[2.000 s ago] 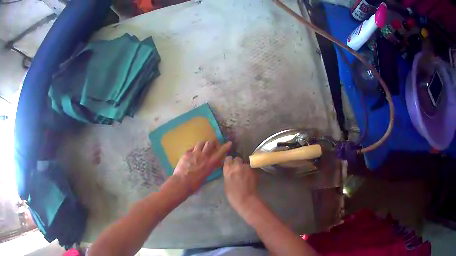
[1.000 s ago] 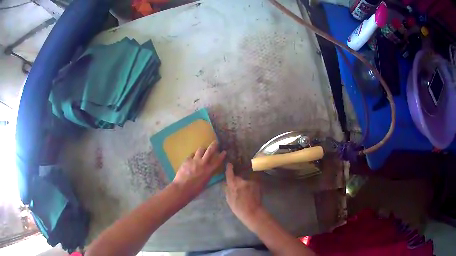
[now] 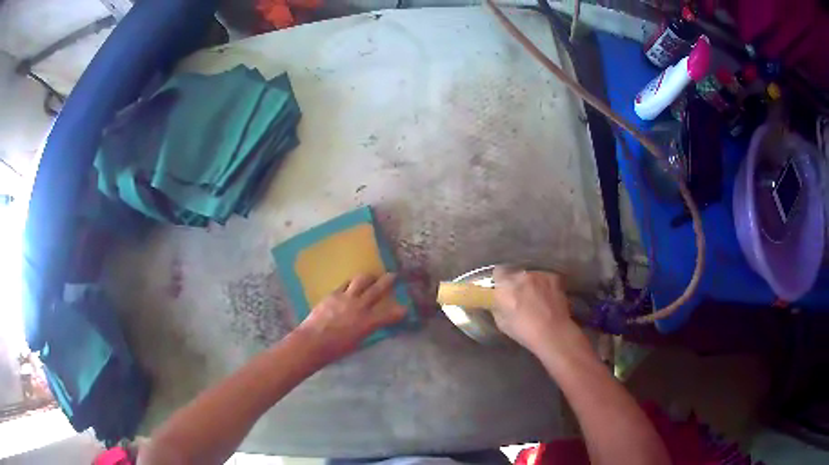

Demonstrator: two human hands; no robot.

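Observation:
A teal-green fabric piece (image 3: 289, 270) lies flat near the middle of the table. A yellow-tan template (image 3: 338, 261) lies on it, with green showing around its edges. My left hand (image 3: 356, 311) rests with its fingers on the lower right part of the template and fabric, pressing from above and gripping nothing that I can see. My right hand (image 3: 530, 304) is closed around the pale wooden handle (image 3: 465, 294) of the silver iron (image 3: 468, 322), right of the fabric. The hand hides much of the handle and iron body.
A fanned green stack (image 3: 195, 145) lies upper left, a darker green stack (image 3: 91, 363) at the near left edge. A brown hose (image 3: 695, 222) loops from above to the iron. A white spray bottle (image 3: 664, 91) and purple basin (image 3: 759, 222) are at right.
My right hand has left the fabric's right edge, moved right and taken hold of the iron's handle. My left hand stays on the template, slightly lower. The fabric has barely moved.

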